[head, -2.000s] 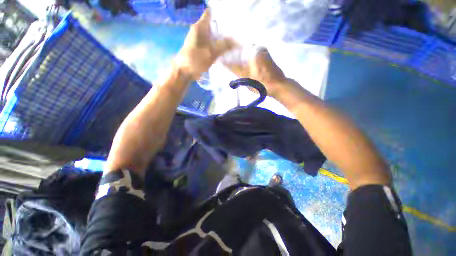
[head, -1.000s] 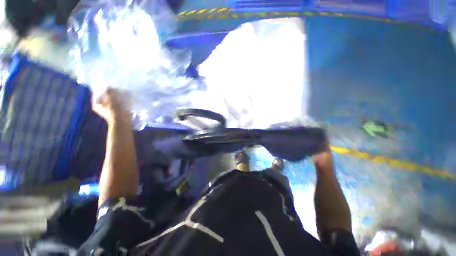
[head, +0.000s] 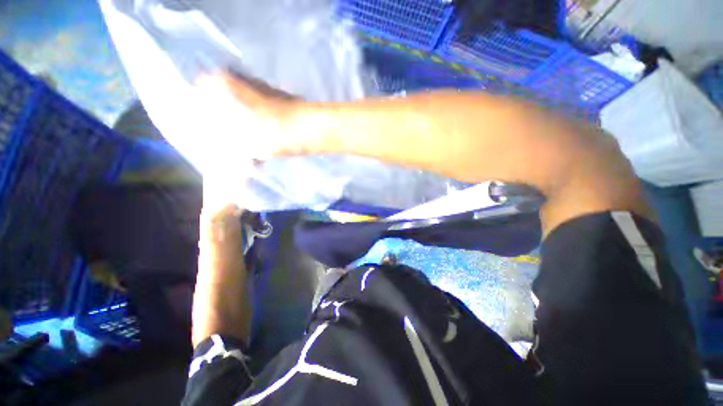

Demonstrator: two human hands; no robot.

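A clear poly bag [head: 285,40], glossy and overexposed, spreads from the top left down over the middle. My left hand [head: 224,186], washed out by glare, is at the bag's lower left edge and appears to hold it. My right hand [head: 254,111] reaches across to the left against the bag; it is blurred and its grip is unclear. A dark garment [head: 428,238] lies crosswise in front of my body, below the bag, partly hidden by it and my right arm. No hanger hook shows. A white tube-like thing [head: 452,203] lies just above the garment.
Blue crates [head: 507,55] stand at the top, with dark cloth [head: 507,14] behind. A white box-like object [head: 666,127] is at the upper right. Another blue crate [head: 47,151] and a dark pile [head: 151,238] are at the left. Blue floor [head: 460,277] shows below the garment.
My right hand has left the garment's right end and crossed left to the bag. My left hand is lower and nearer my body. The bag now covers the hook's area, and the view has shifted.
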